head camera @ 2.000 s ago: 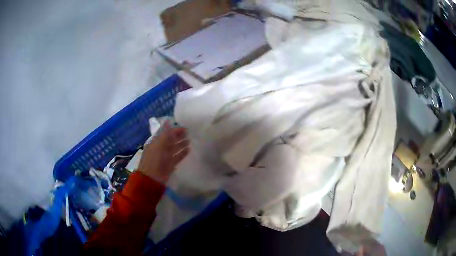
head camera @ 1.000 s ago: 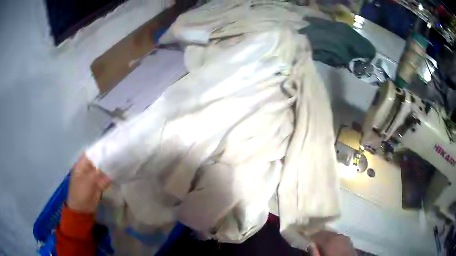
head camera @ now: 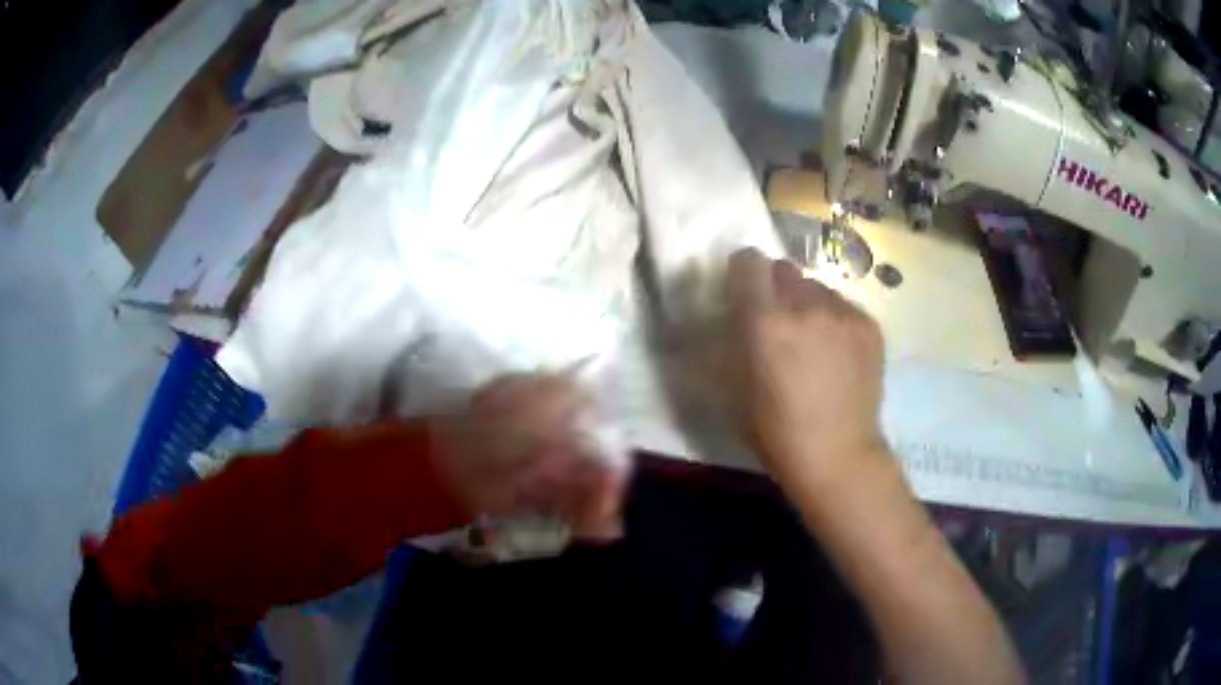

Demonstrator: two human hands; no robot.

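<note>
A large cream garment (head camera: 496, 201) lies crumpled over the left of the white table, its near edge at the table's front. My left hand (head camera: 542, 455), below a red-orange sleeve, is blurred at the garment's lower edge, with cloth at its fingers. My right hand (head camera: 810, 361) is on the garment's right part, just left of the machine bed; its fingers are curled on the cloth and partly blurred. The sewing machine (head camera: 991, 121) with HIKARI lettering stands right of the garment. Its needle area (head camera: 837, 248) is lit, close to my right hand.
A dark smartphone (head camera: 1024, 281) lies under the machine arm. Blue snips (head camera: 1160, 439) lie at the far right. A printed scale (head camera: 1004, 464) runs along the table's front edge. A blue plastic basket (head camera: 174, 428) and cardboard (head camera: 174, 187) are at the left.
The view has swung right, showing more of the machine. My left hand has moved inward from the garment's far left corner. My right hand has moved up from the lower edge towards the needle area.
</note>
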